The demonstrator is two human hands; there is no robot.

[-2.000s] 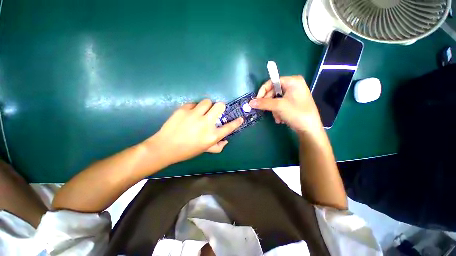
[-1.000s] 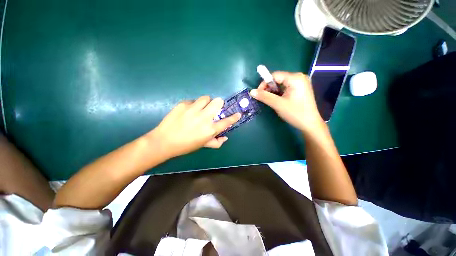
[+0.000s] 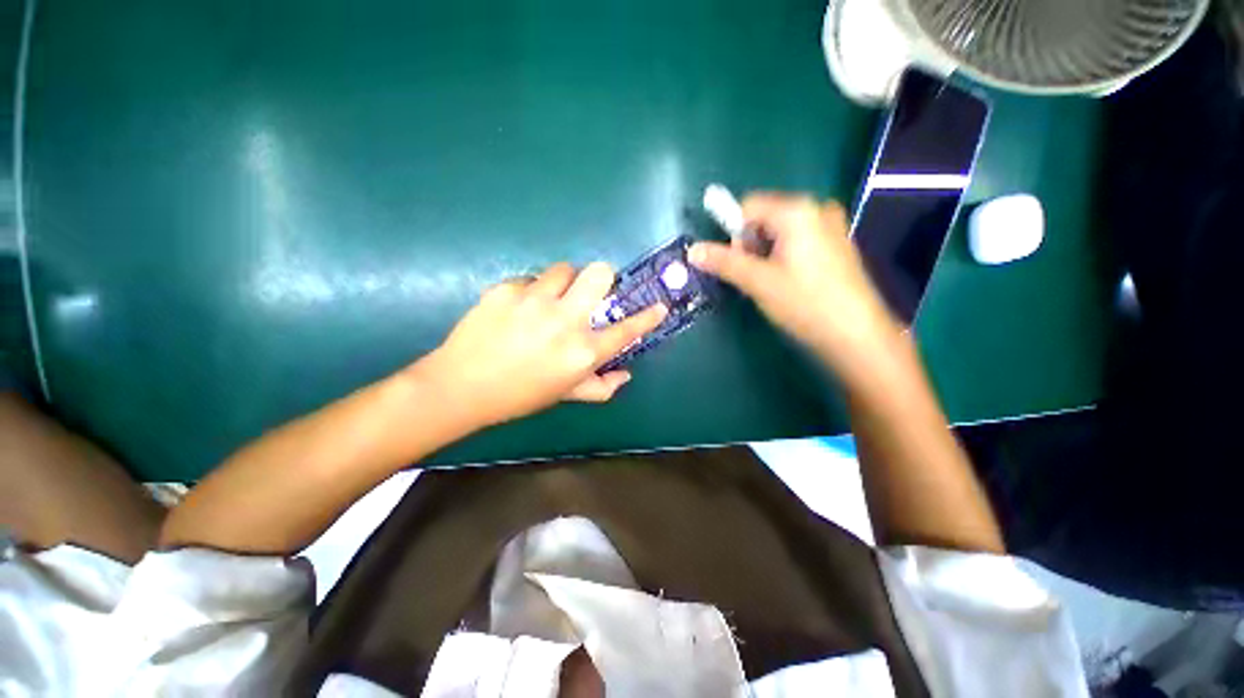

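Observation:
The small dark phone unit [image 3: 652,289] lies tilted on the green tabletop, with a round white disc [image 3: 675,276] near its upper right end. My left hand [image 3: 539,341] holds its lower left end, with fingers over its face and the thumb at the near edge; a pale patch shows beside the fingers. My right hand [image 3: 791,266] is at the upper right end, its thumb tip at the unit's corner near the disc. It holds a short white pen-like tool [image 3: 723,209], whose pale end points up and left. The tool's other end is hidden in the hand.
A large black smartphone [image 3: 917,205] lies right of my right hand. A small white rounded case [image 3: 1005,228] is beside it. A white fan [image 3: 1057,41] stands at the upper right. A person in dark clothing [image 3: 1173,341] is at the right. The table's near edge [image 3: 641,451] runs before my lap.
My right thumb has moved from beside the disc to the unit's upper right corner, and the tool leans further left. My left hand keeps its hold. The dark-clothed person reaches further up at the right.

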